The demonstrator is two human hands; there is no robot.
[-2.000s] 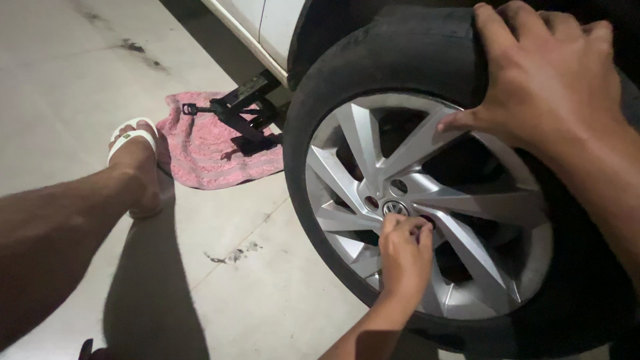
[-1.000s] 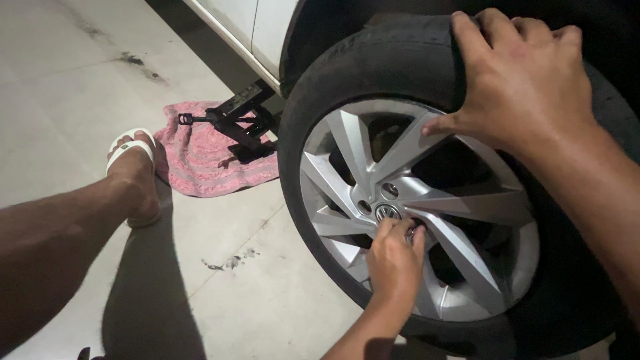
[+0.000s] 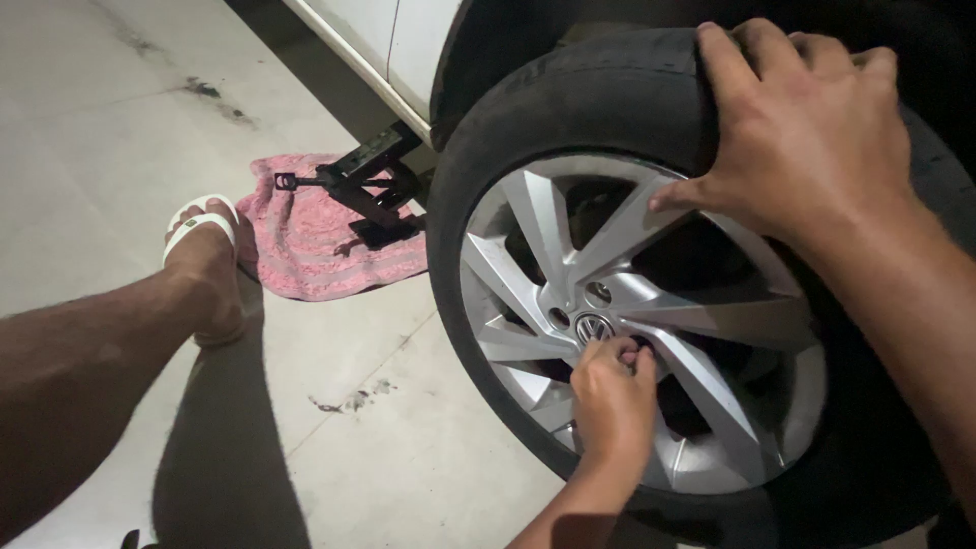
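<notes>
My right hand (image 3: 816, 137) grips the top of the black tire (image 3: 564, 107), its fingers spread over the tread and its thumb against a spoke of the silver alloy wheel (image 3: 526, 206). Low at the hub, the bent fingers and thumb of my left hand (image 3: 614, 396) meet at a bolt hole, just right of and below the Volkswagen center cap (image 3: 594, 328). Whether a bolt is between those fingertips is hidden. One neighboring hole (image 3: 598, 293) shows metal inside; another hole (image 3: 559, 318) looks dark.
A black scissor jack (image 3: 374, 179) stands under the white car's sill (image 3: 358, 65), on a pink mat (image 3: 305, 259). My foot in a white flip-flop (image 3: 202, 236) is beside the mat on the pale tiled floor (image 3: 381, 457). The dark wheel arch surrounds the tire's top.
My left fingers stay at the same bolt hole, with their pose slightly changed. My right hand stays on top of the tire.
</notes>
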